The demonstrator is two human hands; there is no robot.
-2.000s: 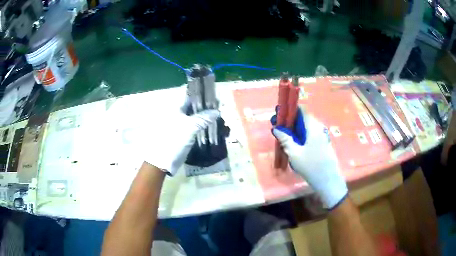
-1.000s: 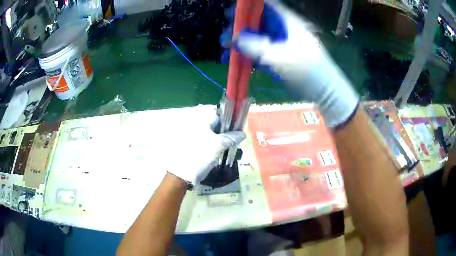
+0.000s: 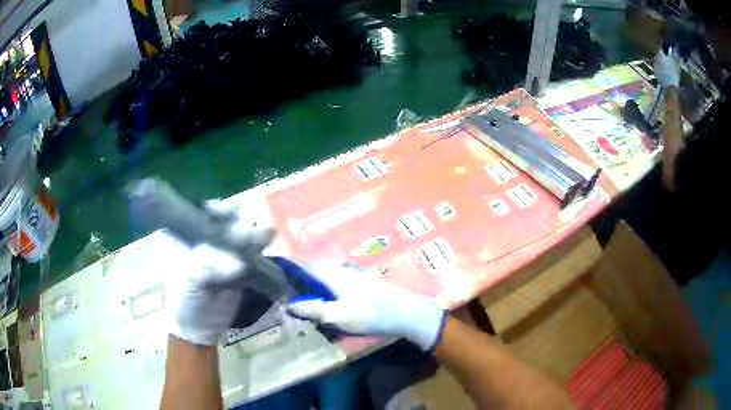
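A bundle of silver-grey metal tubes (image 3: 178, 210) is blurred and tilted, its upper end to the far left. My left hand (image 3: 210, 292), in a white glove, is closed around the middle of the bundle. My right hand (image 3: 361, 300), in a white glove with blue palm, is at the lower right end of the bundle, its fingers around it. No red rods show at the tubes' upper end. The black pad (image 3: 255, 304) is partly hidden behind my hands, on the white sheet.
More metal tubes (image 3: 533, 152) lie on the pink-red sheet (image 3: 337, 196). An open carton (image 3: 545, 300) with red rods (image 3: 617, 378) is at the near right. A white bucket (image 3: 32, 216) stands far left. Black parts (image 3: 240, 68) lie heaped on the green surface. Another person's gloved hand (image 3: 667, 68) shows upper right.
The view has turned right. The tube bundle has gone from upright to tilted. My right hand has come down from the red rods above the tubes to the bundle's lower end.
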